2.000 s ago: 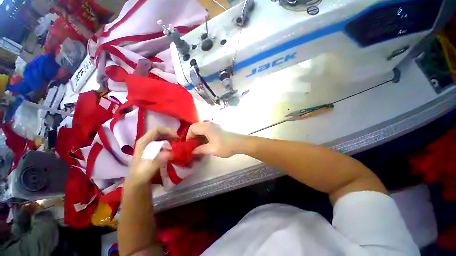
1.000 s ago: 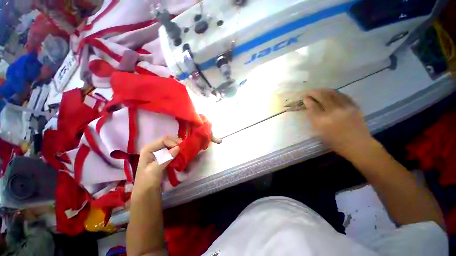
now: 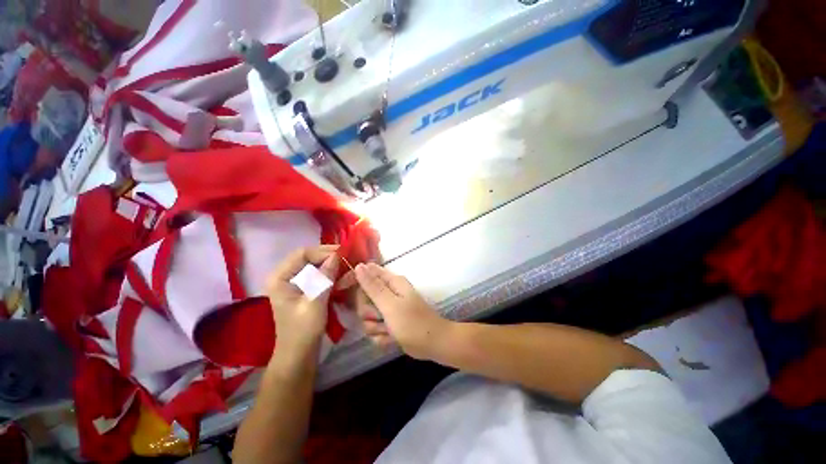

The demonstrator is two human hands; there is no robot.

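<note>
My left hand (image 3: pixel 303 299) pinches the edge of the red fabric (image 3: pixel 356 237) just in front of the needle area. A small white tag (image 3: pixel 312 281) lies across its fingers. My right hand (image 3: pixel 398 313) is close beside it, fingers closed around a slim tool, the thread snips. Only a thin orange part of the snips (image 3: pixel 346 262) shows at the fabric edge; the rest is hidden by my fingers. The red fabric runs up to the brightly lit presser foot (image 3: pixel 367 192), where glare hides detail.
The white JACK sewing machine head (image 3: pixel 480 82) stands over the white bed (image 3: pixel 543 217), with a grey ruled front edge (image 3: pixel 580 236). White garment pieces with red binding (image 3: pixel 186 272) are heaped on the left. Red cloth (image 3: pixel 779 263) lies low at the right.
My right hand has picked up the snips from the bed and come back left beside my left hand. My left hand still holds the red fabric. The view has shifted.
</note>
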